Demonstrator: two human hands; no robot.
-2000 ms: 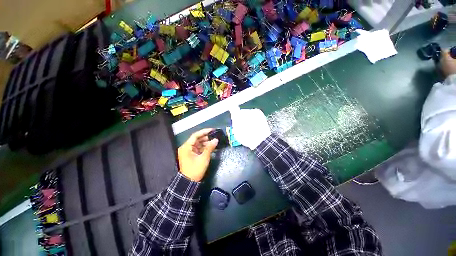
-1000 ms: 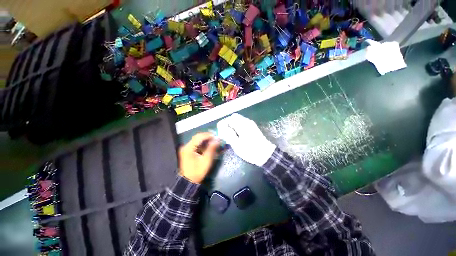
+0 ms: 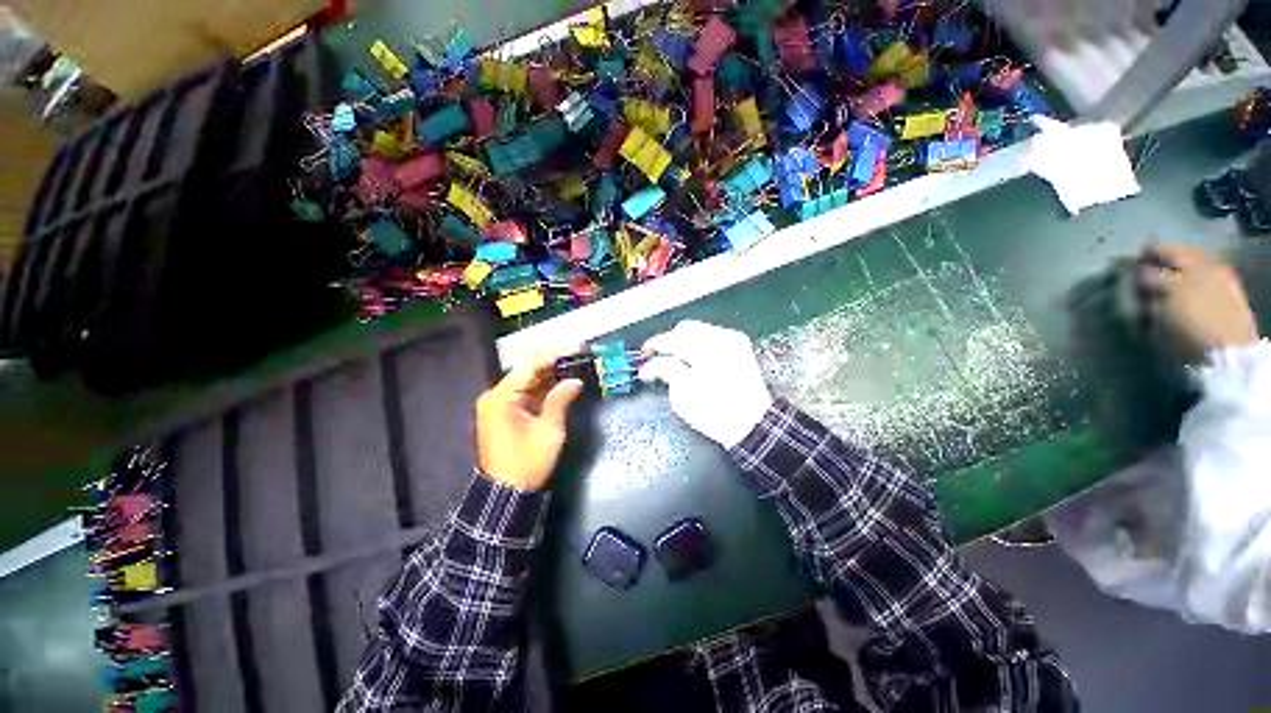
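My left hand [image 3: 524, 421], bare, holds a small dark part [image 3: 572, 368] between thumb and fingers. A teal binder clip [image 3: 615, 366] stands at the part's right side, between my hands. My right hand [image 3: 714, 382], in a white glove, grips the clip's wire handles at its fingertips. How far the clip sits on the part is too small to tell. Two dark rounded-square housings [image 3: 613, 556] lie side by side on the dark green bench [image 3: 697, 609] below my hands.
A foam tray [image 3: 328, 467] lies left, with clamped clips [image 3: 135, 575] along its far-left edge. Darker trays [image 3: 153, 209] stand behind it. A pale rail [image 3: 836, 220] borders the clip pile [image 3: 641, 146]. A white wipe [image 3: 1084, 165] lies right. Another person's hand [image 3: 1202, 300] reaches in.
My right hand was closed over the clip against my left hand; now the hands are slightly apart and the teal clip shows between them. The other person's hand has come back into view at right.
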